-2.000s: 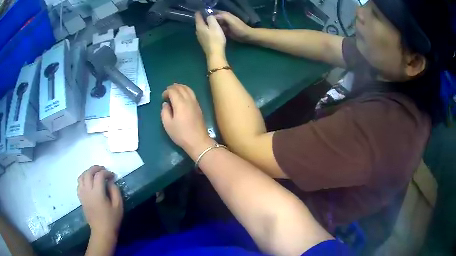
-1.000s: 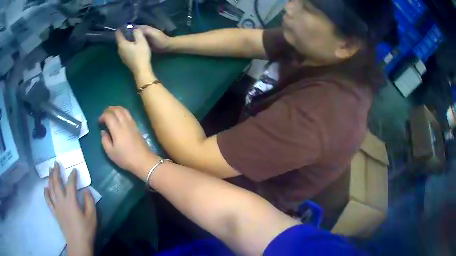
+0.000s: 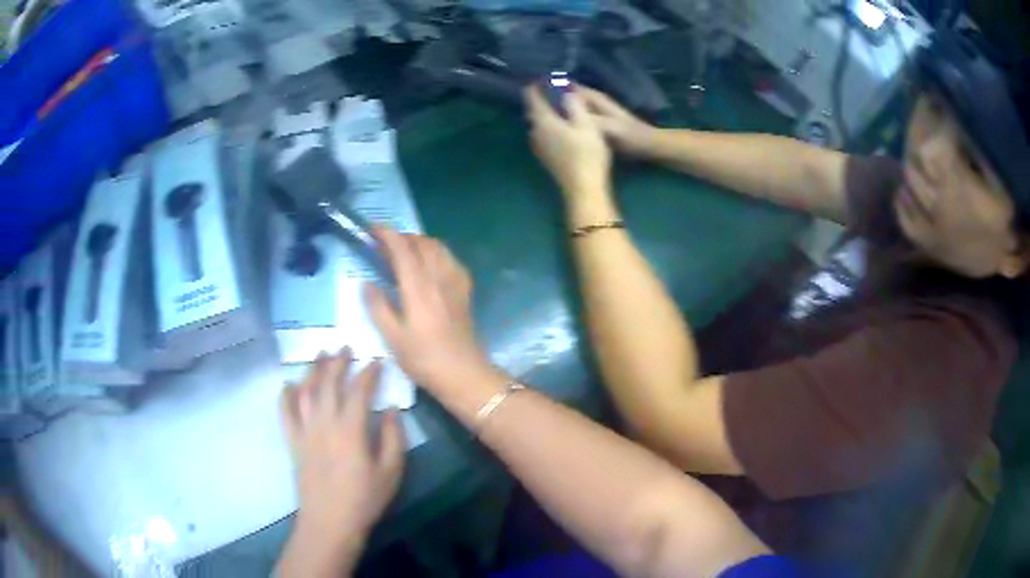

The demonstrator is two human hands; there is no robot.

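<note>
A dark grey handheld fan (image 3: 311,186) lies slantwise on flat, unfolded cartons (image 3: 307,322) with a fan picture. My right hand (image 3: 427,311) is at the lower end of its handle, with the handle between thumb and fingers; the image is blurred there. My left hand (image 3: 339,446) is open and empty, its fingertips at the lower edge of the flat cartons, palm over the white sheet (image 3: 181,452).
Printed retail boxes (image 3: 194,243) lean in a row at the left, before a blue bin (image 3: 79,136). A neighbour in brown (image 3: 858,384) sits close on the right, forearms over the green table (image 3: 497,226), hands on a small dark item. More dark fans lie at the back.
My right hand has moved from the bare green table to the fan's handle. My left hand has come to the lower edge of the flat cartons. The view has swung right and back left.
</note>
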